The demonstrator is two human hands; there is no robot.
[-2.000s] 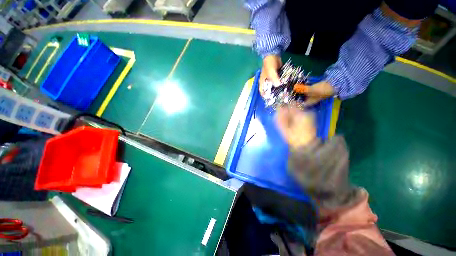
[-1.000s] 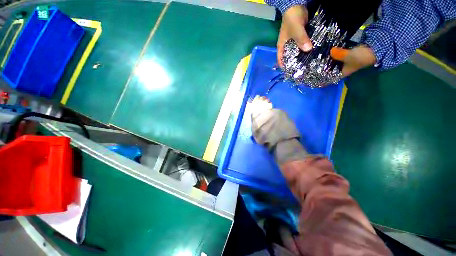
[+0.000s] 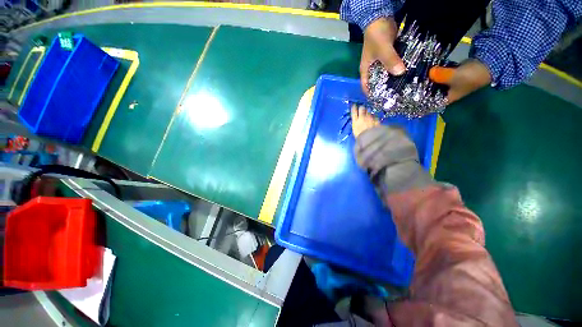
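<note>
My right hand [image 3: 364,121], in a grey cuff and pink sleeve, reaches into the far part of the shallow blue tray [image 3: 338,198]. Its fingertips are at a few thin dark leads [image 3: 346,124] lying on the tray floor. Whether the fingers pinch one cannot be told. Another person's two hands hold a large bunch of silver-ended leads [image 3: 408,86] over the tray's far edge. One of those fingers has an orange cover. My left hand is not in view.
A deep blue tote [image 3: 70,89] stands at the far left on the green bench [image 3: 249,83]. A red bin [image 3: 51,243] sits on white paper sheets [image 3: 96,294] at the lower left. An open gap with cables and small items [image 3: 239,239] lies between the benches. The co-worker stands across the tray.
My right hand left the bunch, moved over the tray's left part, then forward to the loose leads. The other person's hands still hold the bunch. The view has shifted.
</note>
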